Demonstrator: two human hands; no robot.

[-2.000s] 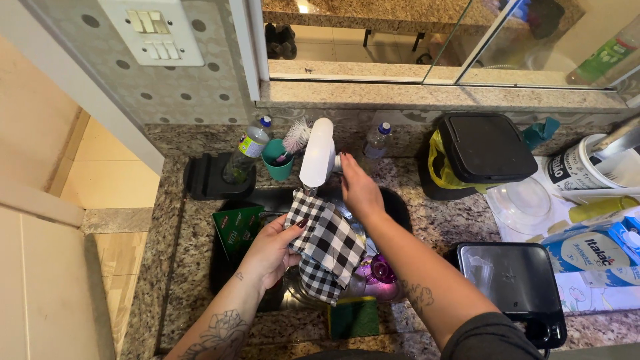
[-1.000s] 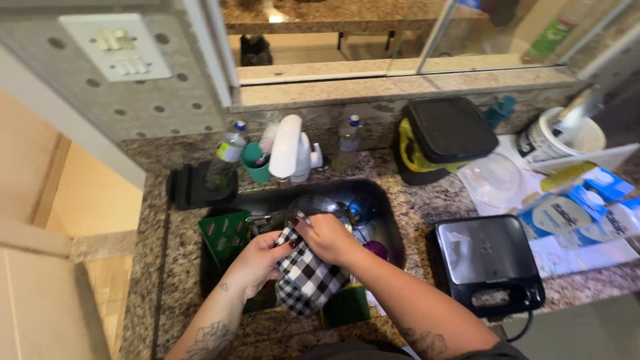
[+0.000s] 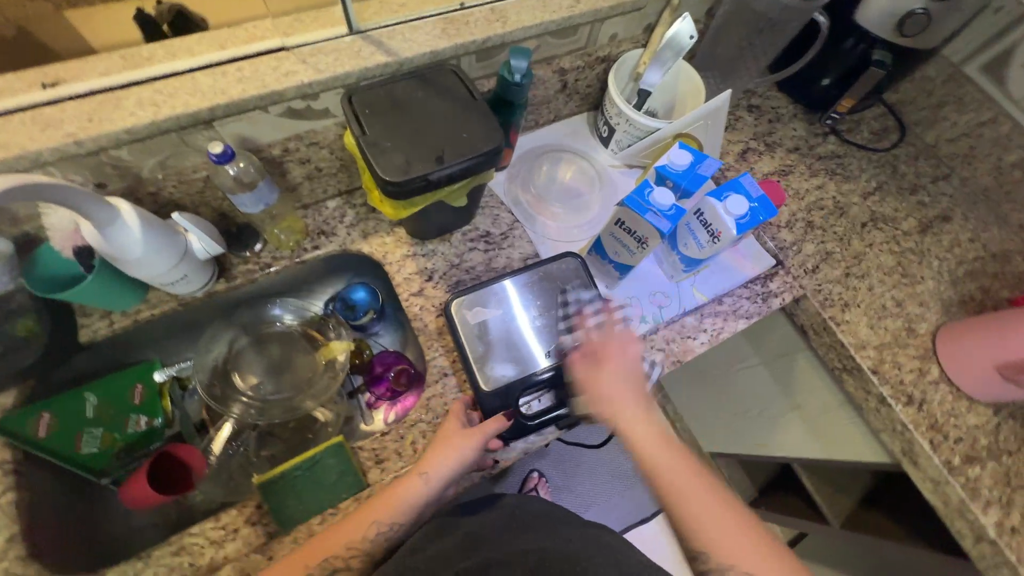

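A sandwich maker (image 3: 520, 320) with a steel top and black handle lies on the granite counter, right of the sink. My left hand (image 3: 468, 436) grips its front left corner near the handle. My right hand (image 3: 608, 364), blurred, holds a black and white checkered cloth (image 3: 588, 316) against the right part of the steel top. The cloth is partly hidden by the hand and hangs past the appliance's right edge.
The sink (image 3: 400, 300) holds glass dishes, a green box and a red cup. A green sponge (image 3: 312, 482) lies at its front rim. Milk cartons (image 3: 632, 232) stand behind right, a lidded black bin (image 3: 424, 128) behind. The counter ends in front of the appliance.
Both hands have moved from over the sink to the sandwich maker at the right. The checkered cloth, earlier between both hands, is now in the right hand only. The view has swung right.
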